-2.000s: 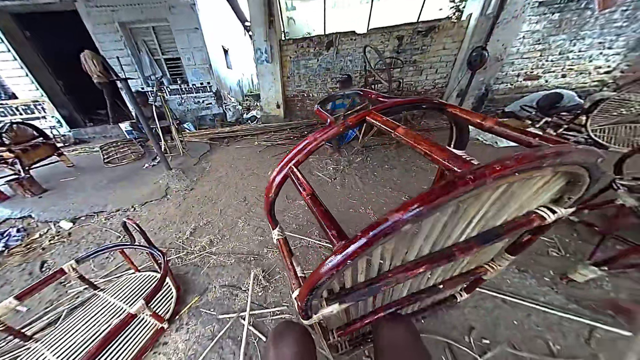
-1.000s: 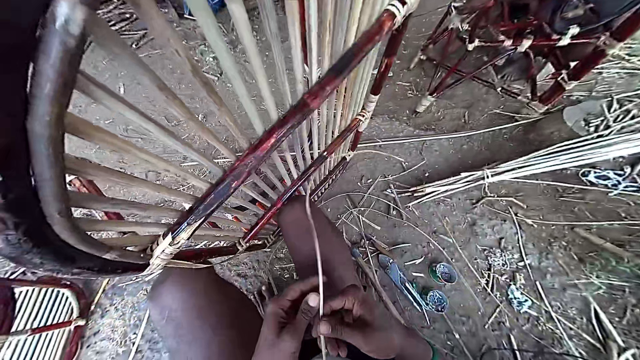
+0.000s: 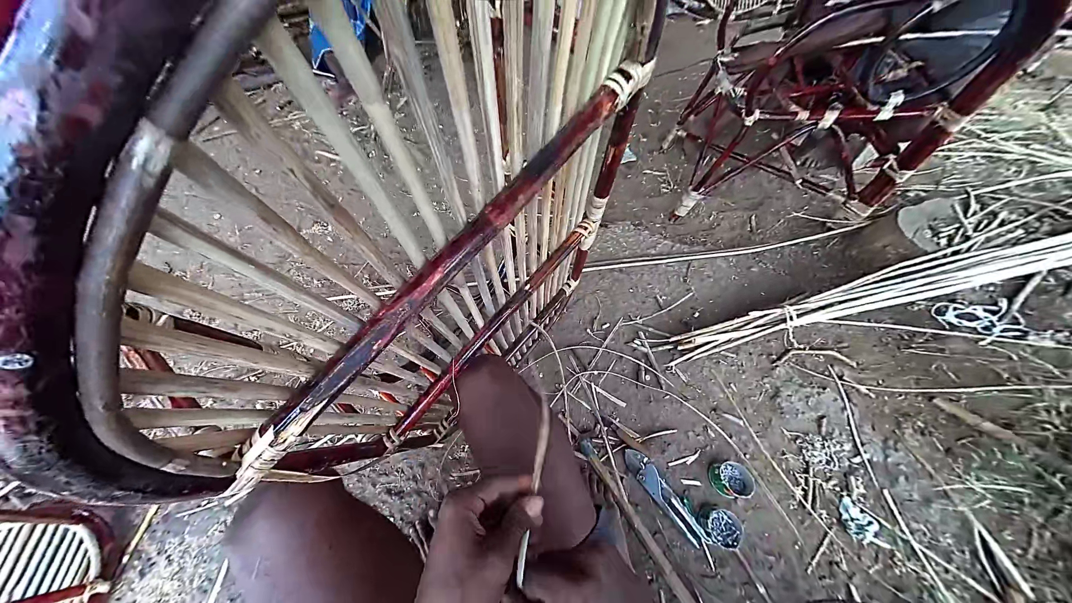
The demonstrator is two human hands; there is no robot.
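A thin cane strip (image 3: 540, 448) stands upright between the thumb and fingers of my left hand (image 3: 490, 532). My right hand (image 3: 582, 574) is beside it at the bottom edge, partly cut off, so its fingers cannot be made out. Above my knees leans a cane chair frame with a thick dark curved rim (image 3: 109, 293), pale fanned slats (image 3: 368, 167) and red-brown lacquered poles (image 3: 469, 243). Pale cane bindings (image 3: 628, 84) wrap the pole joints. The lower red pole (image 3: 494, 322) touches or passes close to my knee.
Locking pliers (image 3: 657, 494) lie on the dirt at the right, near two small tins (image 3: 731, 480) of small metal pieces. Farther right is a tied bundle of cane strips (image 3: 879, 293). Another red cane frame (image 3: 796, 151) stands at the upper right. A slatted piece (image 3: 50, 553) lies lower left.
The view has swung down from the yard to my lap. Two seconds ago no hands showed; one second ago both were together at the strip. My right hand is now lower, at the bottom edge.
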